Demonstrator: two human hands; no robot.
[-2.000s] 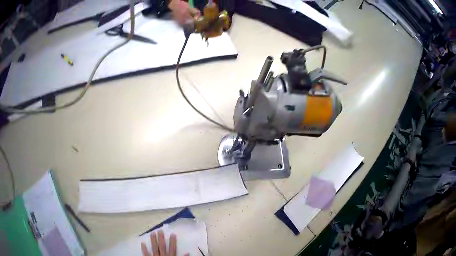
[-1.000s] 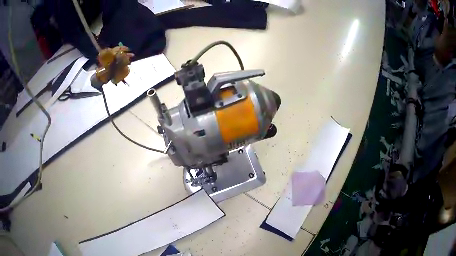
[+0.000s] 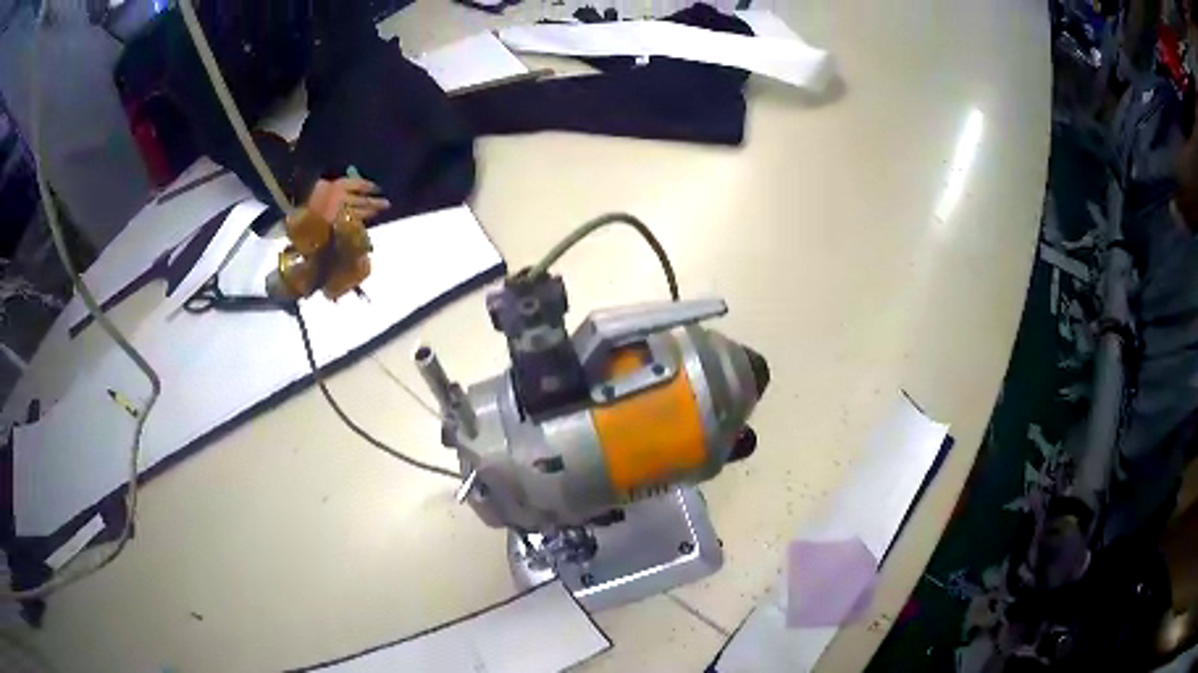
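Neither of my hands is in the picture. The cutting machine (image 3: 618,434), a grey metal motor with an orange band, stands upright on its flat steel base plate in the middle. A white paper-topped strip (image 3: 493,644) with a dark edge touches the base plate's near left side and is cut off by the bottom edge. Another white piece (image 3: 861,493) with a dark blue edge lies at the right, with a lilac swatch (image 3: 830,582) on it.
Another person's hand (image 3: 347,197) is behind a hanging brownish lump (image 3: 326,254) with cables. Scissors (image 3: 237,302) lie on a long white marker (image 3: 263,362) at the left. Dark cloth (image 3: 618,108) lies at the back. Scraps (image 3: 1005,605) lie beyond the right table edge.
My view has shifted; a hand seen near the bottom two seconds ago is out of the picture. The other person's hand, not visible one second ago, shows again behind the hanging lump.
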